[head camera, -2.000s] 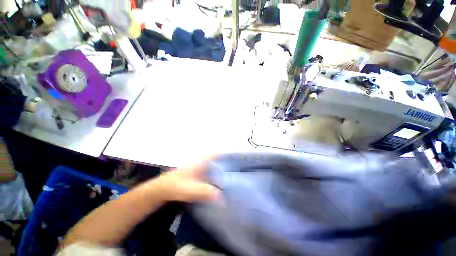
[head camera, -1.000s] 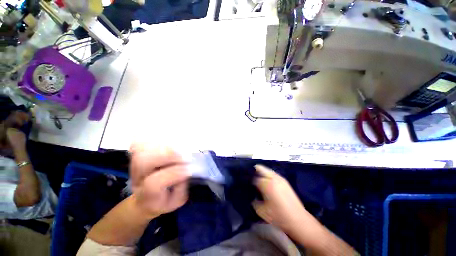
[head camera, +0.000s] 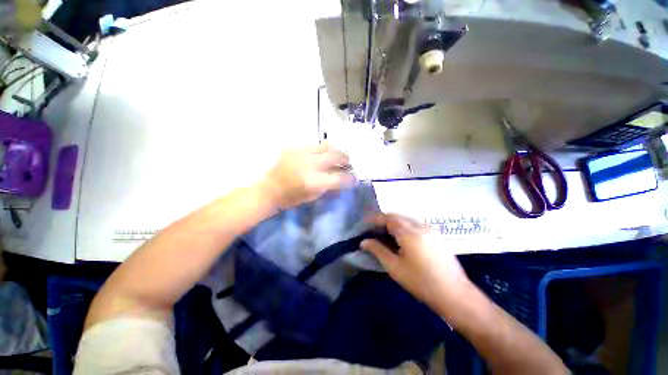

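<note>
A navy and pale grey garment [head camera: 286, 293] lies over the lap and the table's front edge, with its grey side up near the machine. My left hand [head camera: 311, 174] holds its upper edge just in front of the presser foot [head camera: 359, 117]. My right hand [head camera: 410, 253] pinches the garment's right side by a dark strip at the table's front edge. The white sewing machine [head camera: 483, 58] stands above. Fingertips of the left hand are blurred, and whether cloth lies under the foot cannot be told.
Red-handled scissors [head camera: 533, 179] and a blue-edged phone [head camera: 622, 174] lie right of the needle. A purple device [head camera: 22, 155] and a purple flat object [head camera: 65, 176] are at left. Blue crates [head camera: 586, 275] stand below the table. A printed ruler [head camera: 469, 225] runs along the front edge.
The view has moved closer to the machine. My left hand has moved from the lap up toward the needle with the garment. My right hand now holds the garment at the table's front edge.
</note>
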